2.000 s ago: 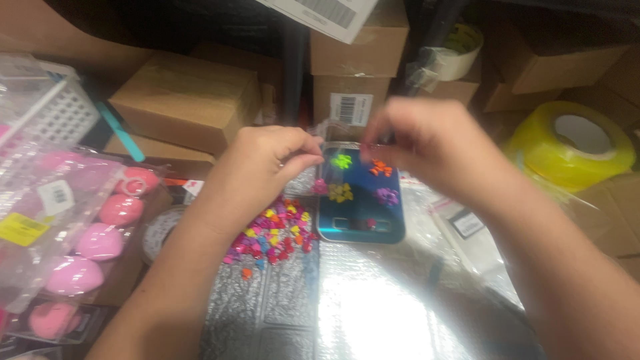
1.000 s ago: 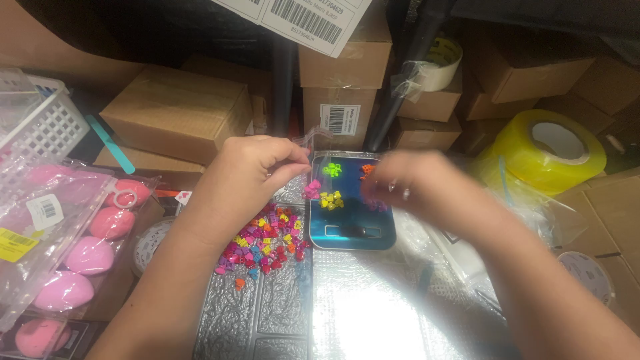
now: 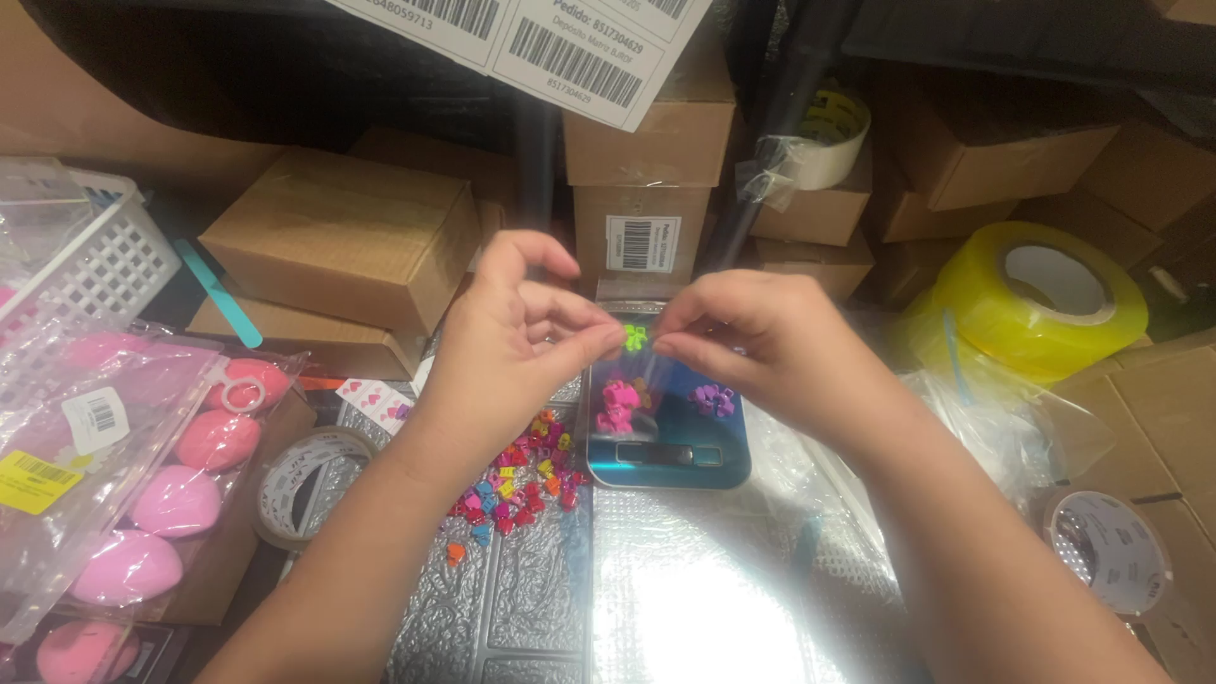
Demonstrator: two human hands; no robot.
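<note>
My left hand (image 3: 537,328) pinches what looks like a small clear plastic bag, with pink small plastic clips (image 3: 617,404) showing low in it. My right hand (image 3: 760,328) has thumb and forefinger closed at the bag's other side. Both are above a blue digital scale (image 3: 670,470). On the scale lie bright green clips (image 3: 635,337), yellow clips (image 3: 644,391) partly hidden behind the bag, and purple clips (image 3: 712,401). My right hand covers the spot of the orange clips. A loose pile of mixed coloured clips (image 3: 527,475) lies left of the scale.
Cardboard boxes (image 3: 342,237) stand behind. At left are a white basket (image 3: 114,252), packaged pink sponges (image 3: 176,499) and a tape roll (image 3: 313,484). Yellow tape rolls (image 3: 1035,294), clear plastic bags (image 3: 1007,427) and another tape roll (image 3: 1107,551) lie right. A barcoded label sheet (image 3: 579,47) hangs above.
My right hand has moved left from over the orange and purple clips to beside my left fingertips. The purple clips now show. The pink clips hang lower, over the scale's front part.
</note>
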